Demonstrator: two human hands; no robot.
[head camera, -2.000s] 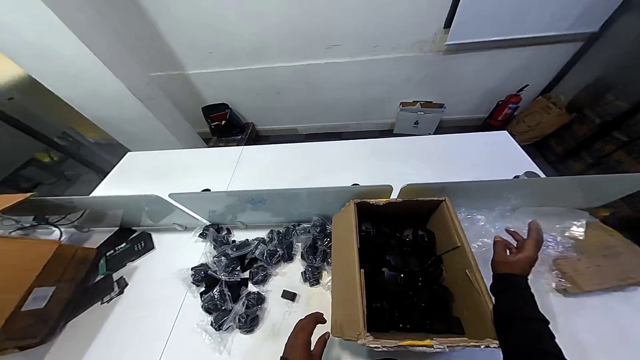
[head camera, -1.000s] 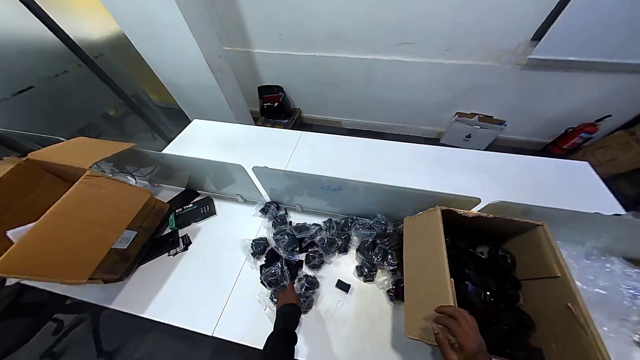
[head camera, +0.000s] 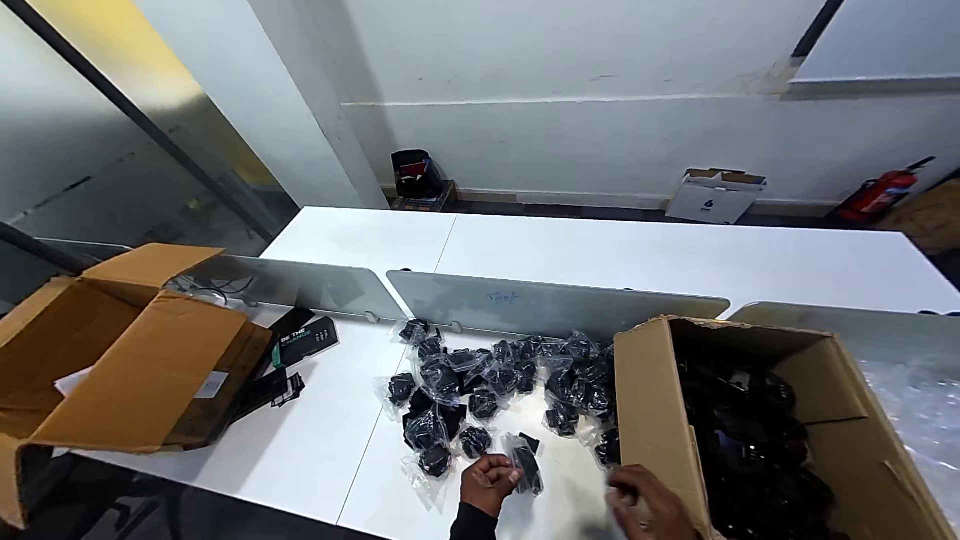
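My left hand (head camera: 491, 480) pinches the edge of a clear plastic bag holding a black item (head camera: 525, 465), low over the white table. Just behind that bag lies a small black rectangular piece (head camera: 530, 442). My right hand (head camera: 646, 499), blurred, is by the left wall of a cardboard box (head camera: 651, 420); whether it holds anything cannot be told. The box stands open, with many black items (head camera: 750, 442) inside. Black parts in clear bags (head camera: 439, 379) are heaped left of the box, up to the glass divider.
Another open cardboard box (head camera: 142, 375) stands at the left, beside black printed packets (head camera: 307, 341). A low glass divider (head camera: 555, 304) runs along the table's back. Clear plastic wrap (head camera: 919, 412) lies right of the full box. A fire extinguisher (head camera: 885, 193) stands by the wall.
My left hand has moved from the bagged heap to the right and now holds a bag. My right hand, earlier on the box's near edge, is now left of it.
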